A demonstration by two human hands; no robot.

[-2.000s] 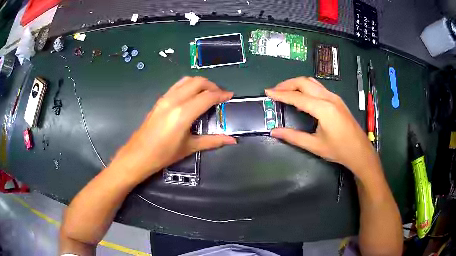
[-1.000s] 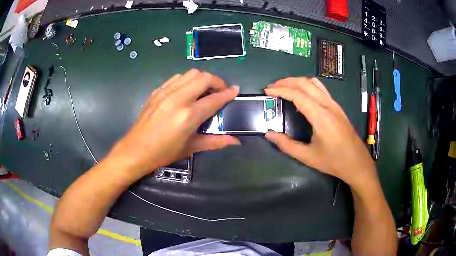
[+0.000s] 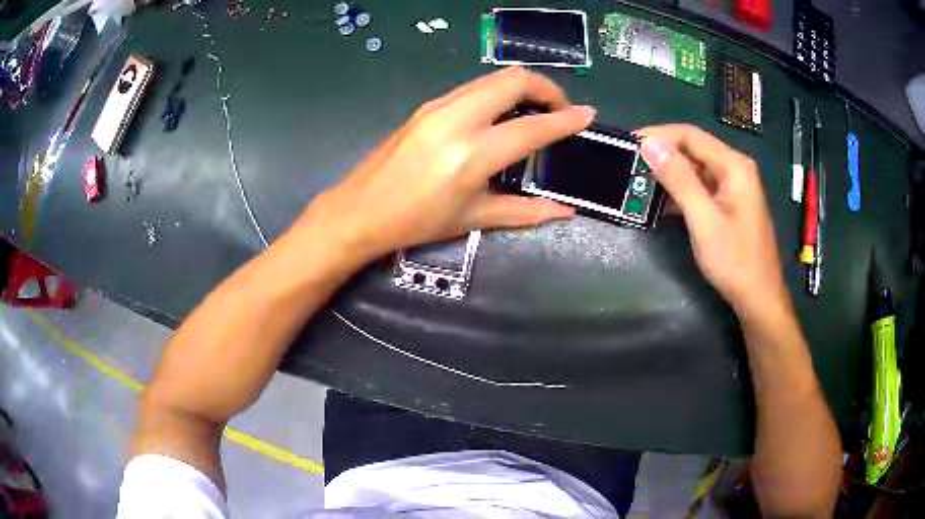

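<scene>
A display assembly (image 3: 583, 173) with a dark screen, pale rim and small green board at its right end sits in a black shell, tilted slightly down to the right. My left hand (image 3: 446, 162) grips its left end, fingers on the upper edge and thumb along the lower edge, hiding that end. My right hand (image 3: 715, 198) holds the right end, a fingertip at the upper right corner. A silver-grey bezel (image 3: 434, 276) lies on the mat below my left hand, its upper part hidden.
A spare LCD module (image 3: 538, 38), green circuit board (image 3: 652, 46) and dark board (image 3: 741, 93) lie behind. At the right are a red-handled screwdriver (image 3: 810, 218), blue pry tool (image 3: 853, 170) and lime-green electric screwdriver (image 3: 884, 390). A white strand (image 3: 406, 360) curves across the mat.
The view has shifted, so bench items sit higher and further right. The display assembly has gone from level to tilted. My right hand has changed its hold, its fingers now closer together at the right end.
</scene>
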